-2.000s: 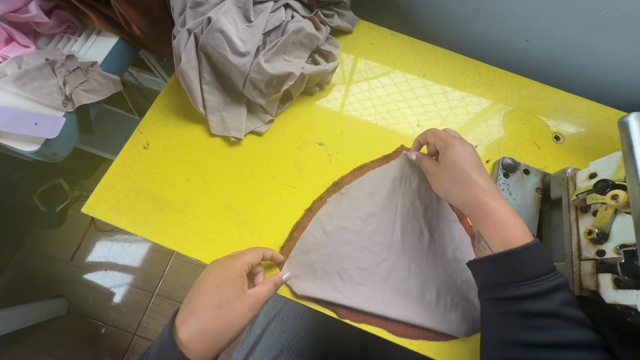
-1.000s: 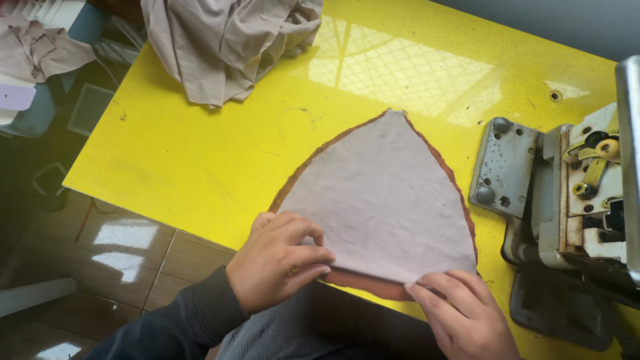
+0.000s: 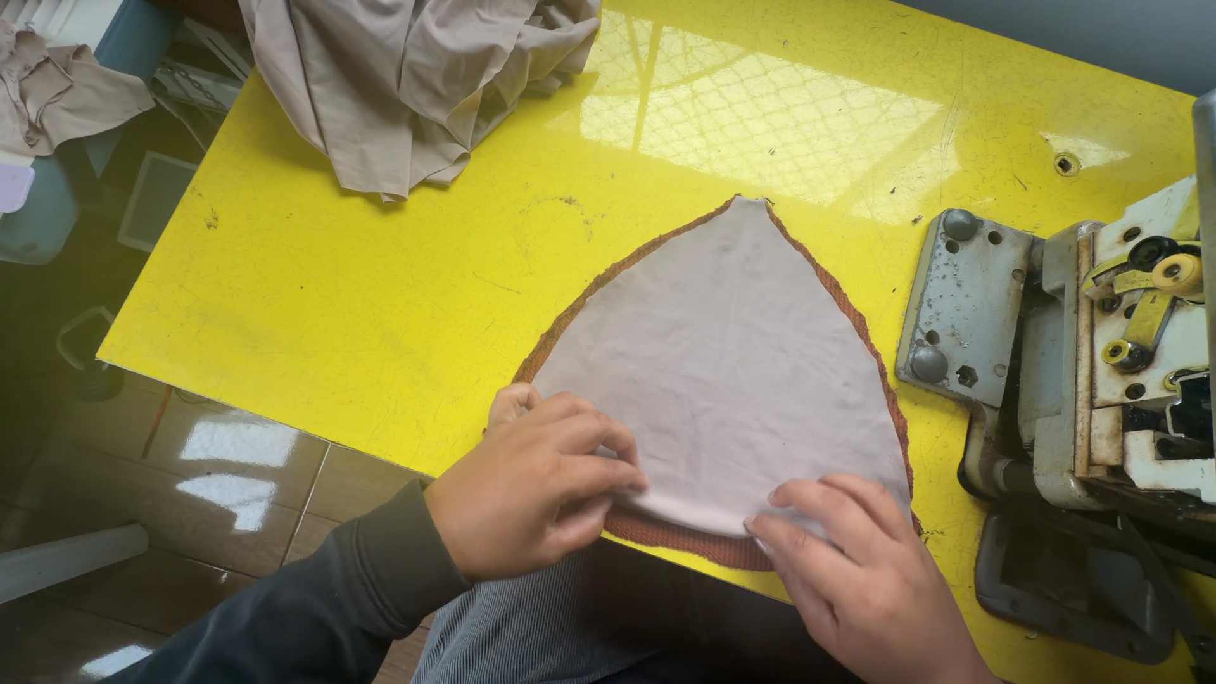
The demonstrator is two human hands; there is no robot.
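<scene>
A pale pinkish-grey fabric panel (image 3: pixel 722 361) with a pointed top lies on a rust-brown ribbed fabric piece (image 3: pixel 693 546), whose rim shows along both curved sides and the bottom. My left hand (image 3: pixel 546 475) is at the panel's lower left, its fingers curled on the pale cloth's bottom edge. At the lower right, my right hand (image 3: pixel 855 560) pinches that same edge between thumb and fingers. The pale edge between the hands looks slightly raised or rolled, and the ribbed piece shows below it.
The yellow table (image 3: pixel 380 294) carries a heap of beige fabric (image 3: pixel 418 85) at the back left. A metal sewing machine (image 3: pixel 1073 361) stands close on the right. Left of the table, beige cloth (image 3: pixel 76 90) lies over a blue-grey object. Tiled floor shows below.
My right hand has moved from the panel's pointed top down to its bottom edge. My left hand has shifted from the lower left corner onto the bottom edge. The view has shifted somewhat.
</scene>
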